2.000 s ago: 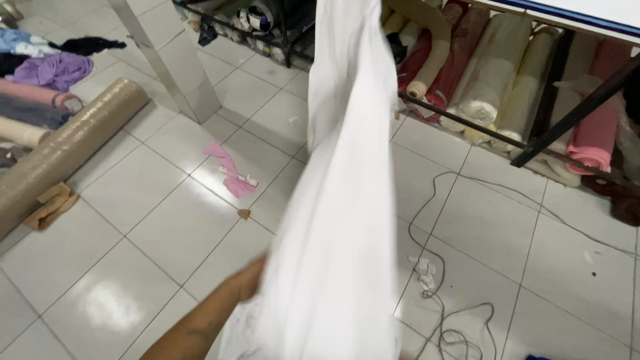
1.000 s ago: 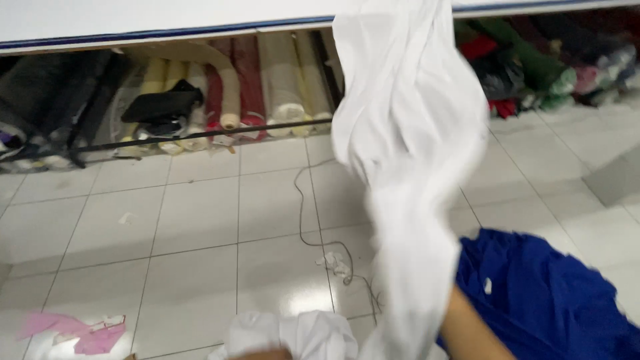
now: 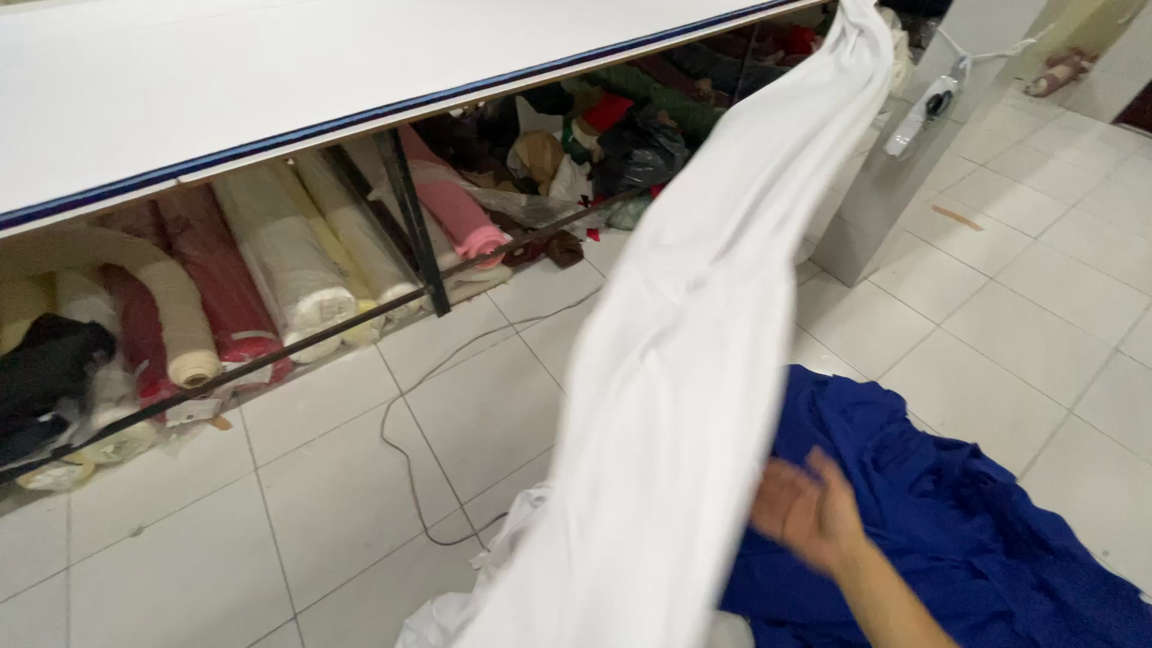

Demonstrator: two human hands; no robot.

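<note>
A long white fabric length [image 3: 684,342] stretches from the upper right down to the bottom of the view, bunched lengthwise and blurred lower down. At its right edge is my right hand [image 3: 810,513], palm turned toward the cloth with the thumb apart; the fingertips meet or pass behind the edge, and a grip cannot be made out. Below and behind that hand lies a heap of blue fabric [image 3: 909,504] on the floor. More crumpled white cloth [image 3: 522,531] shows left of the length. My left hand is out of view.
A long white-topped table [image 3: 270,72] with a blue edge crosses the upper left. Under it, behind a black metal rail [image 3: 297,346], lie wrapped fabric rolls [image 3: 288,243] and scraps. A grey pillar [image 3: 900,162] stands at the upper right. A thin cable [image 3: 409,450] winds over the tiled floor.
The view has swung to the right. The white length now runs toward the upper right. My right hand, mostly hidden a second ago, shows beside the cloth with its thumb apart.
</note>
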